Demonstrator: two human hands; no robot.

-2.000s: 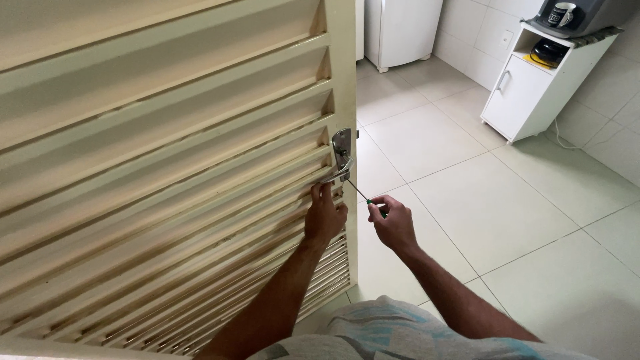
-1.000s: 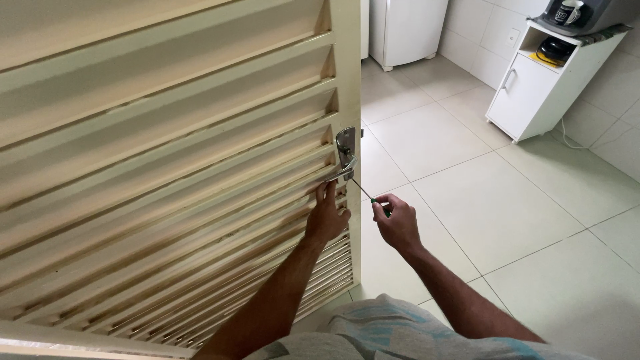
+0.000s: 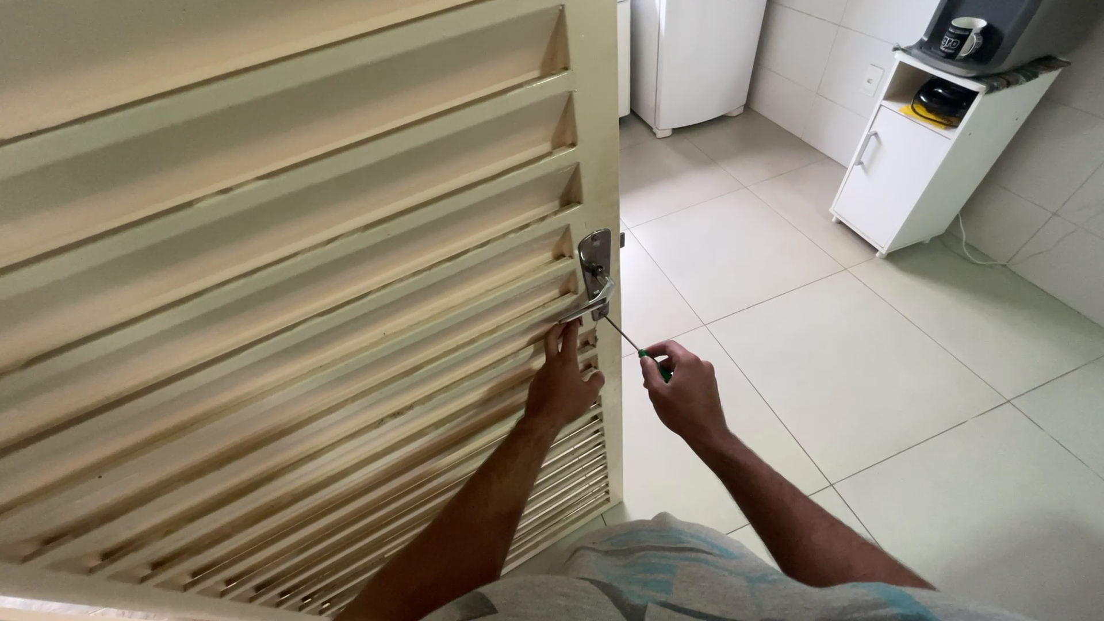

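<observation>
A cream louvered door [image 3: 595,121] fills the left side, with a metal lock plate [image 3: 595,252] near its edge. From the plate a metal lever handle [image 3: 588,308] points left and slightly down. My left hand [image 3: 562,379] reaches up under the lever, its fingertips at the lever; whether they grip it I cannot tell. In my right hand [image 3: 684,386] is a screwdriver with a green handle [image 3: 662,371]. Its thin shaft [image 3: 623,334] runs up and left to the lower end of the plate, where the tip is too small to make out.
A latch [image 3: 622,240] juts from the door's edge. Beyond lies a tiled floor [image 3: 776,345]. A white appliance [image 3: 703,60] stands at the back. At the right, a white cabinet [image 3: 888,181] carries a dark machine [image 3: 1009,30] with a mug [image 3: 959,39]; a cable [image 3: 979,250] trails beside the wall.
</observation>
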